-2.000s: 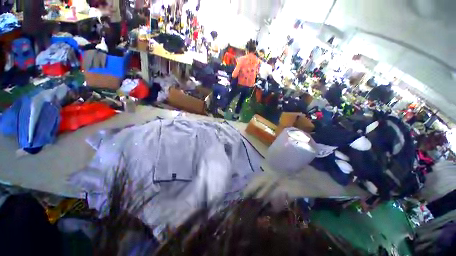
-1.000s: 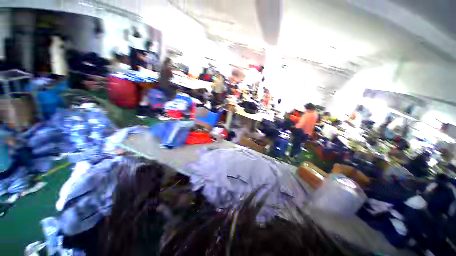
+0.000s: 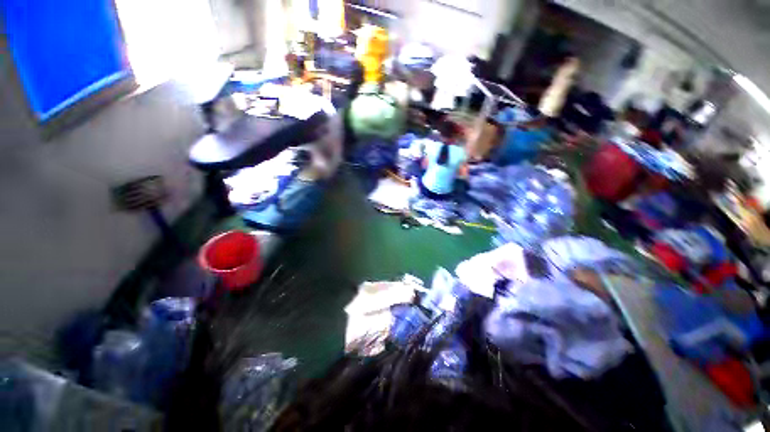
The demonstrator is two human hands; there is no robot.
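Neither of my hands is in view. Dark hair strands blur across the bottom edge. Nearest in front lies a pale grey-lilac garment heap (image 3: 557,325) at the lower right. Left of it on the floor are a cream cloth (image 3: 371,316) and blue folded pieces in shiny clear plastic (image 3: 443,295). The frame is blurred, so details of the cloth cannot be told.
A red bucket (image 3: 230,260) stands on the green floor (image 3: 338,236). A dark padded ironing table (image 3: 253,139) is by the bright window. A person in light blue (image 3: 443,169) is low down beside a large bagged garment pile (image 3: 532,202). A low table (image 3: 650,337) is at right.
The view has swung left. The low table has shifted to the right edge, and its large grey garment pile and the person in orange are out of view. The ironing table, window and bucket now show.
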